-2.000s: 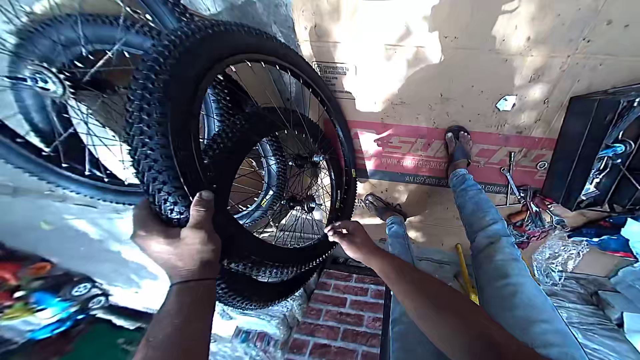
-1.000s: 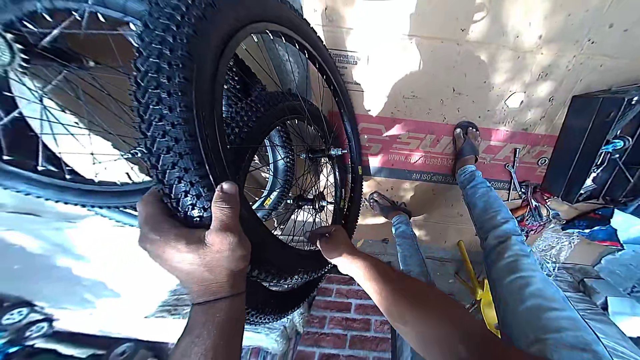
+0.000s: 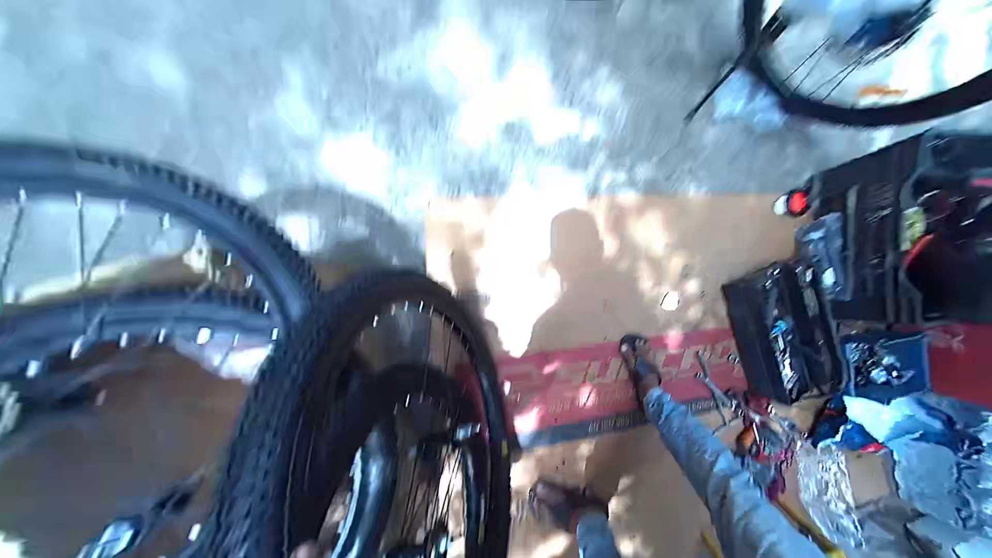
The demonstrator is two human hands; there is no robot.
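Observation:
A bicycle wheel with a knobby black tyre (image 3: 267,434) stands upright at the lower left, its spokes and dark rim facing right. At the bottom edge, a fingertip (image 3: 307,549), seemingly of my left hand, shows against this wheel; the rest of that hand is hidden or out of frame, so its grip cannot be told. My right hand is out of view. Behind the tyre's opening are more wheel parts, with a hub and spokes. Other bicycle wheels (image 3: 155,182) with knobby tyres overlap at the far left. The view is blurred.
My sandalled feet (image 3: 639,360) are on a flattened cardboard sheet (image 3: 697,232) with a red printed band. Hand tools (image 3: 721,391) lie right of them, near a black open case (image 3: 783,333), a blue box (image 3: 887,364) of small parts and plastic wrapping. Another wheel (image 3: 868,116) is at upper right.
The view has swung a good deal, so the wheel sits lower in it. Both hands were on the wheel earlier; now just a fingertip shows at the bottom edge.

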